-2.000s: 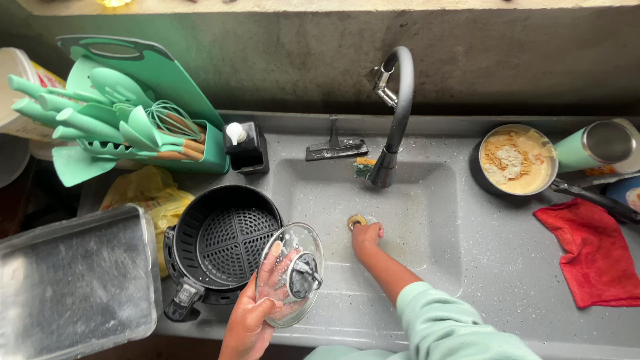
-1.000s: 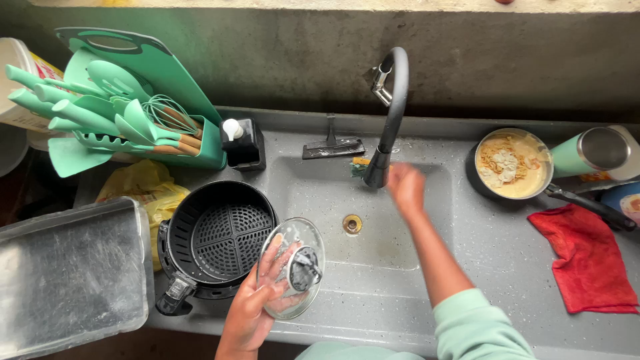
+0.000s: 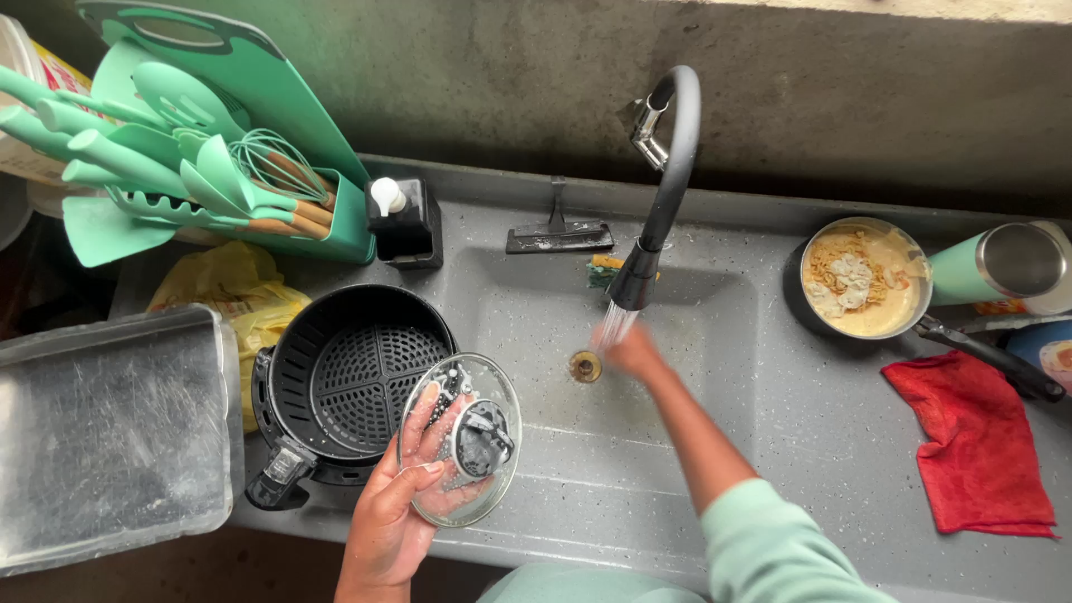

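Observation:
My left hand (image 3: 398, 502) holds a glass lid (image 3: 494, 502) by its rim, tilted, with soap suds around its dark knob. My right hand (image 3: 630, 350) is blurred under the spray of the black faucet (image 3: 680, 159), over the grey sink basin (image 3: 695, 368); whether it holds anything cannot be made out. Beside it lies the brass-coloured drain (image 3: 584, 366). A sponge (image 3: 605, 272) sits at the basin's back edge, behind the faucet head. Left of the lid stands a black air fryer basket (image 3: 368, 368).
At left are a clear plastic tray (image 3: 109, 435), a yellow bag (image 3: 230, 285), a green utensil holder (image 3: 335, 234) and a black soap dispenser (image 3: 410, 226). A squeegee (image 3: 559, 238) lies behind the basin. At right are a saucepan of food (image 3: 867, 280), a green tumbler (image 3: 963, 268) and a red cloth (image 3: 976, 444).
My right hand has gone from the drain up to the faucet, then under its spout. Water now runs from the faucet. My left hand keeps hold of the lid.

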